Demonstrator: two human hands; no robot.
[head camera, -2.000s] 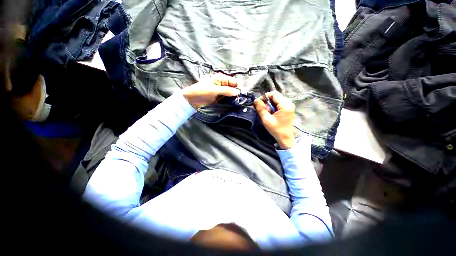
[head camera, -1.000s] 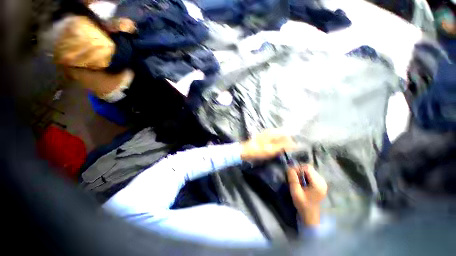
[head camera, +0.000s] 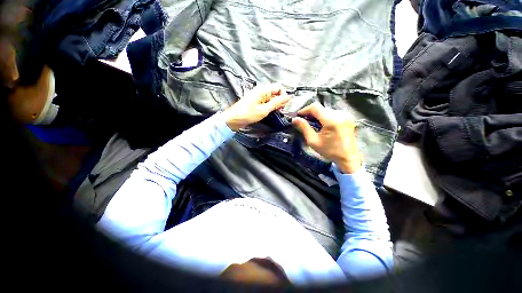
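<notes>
An inside-out denim jacket (head camera: 297, 46) with a pale grey-green inside and dark blue edges lies spread in front of me. A dark blue band with small shiny dots (head camera: 269, 141) crosses it below my hands. My left hand (head camera: 257, 107) pinches a dark blue part of the jacket at its fingertips. My right hand (head camera: 332, 133) is just right of it, fingers curled around small dark thread snips (head camera: 312, 121), mostly hidden by the fingers. The fingertips of both hands are close together; the exact spot between them is too small to tell.
Black or charcoal jackets (head camera: 458, 126) are piled at the right. Dark blue garments (head camera: 97, 34) lie at the upper left. A white table corner (head camera: 411, 174) shows at the lower right of the jacket. Part of another person (head camera: 34, 94) is at the left edge.
The view swung toward the left side and another person, then came back to the jacket. Both hands stay at the dark blue band; the right hand now sits flatter, its back toward me.
</notes>
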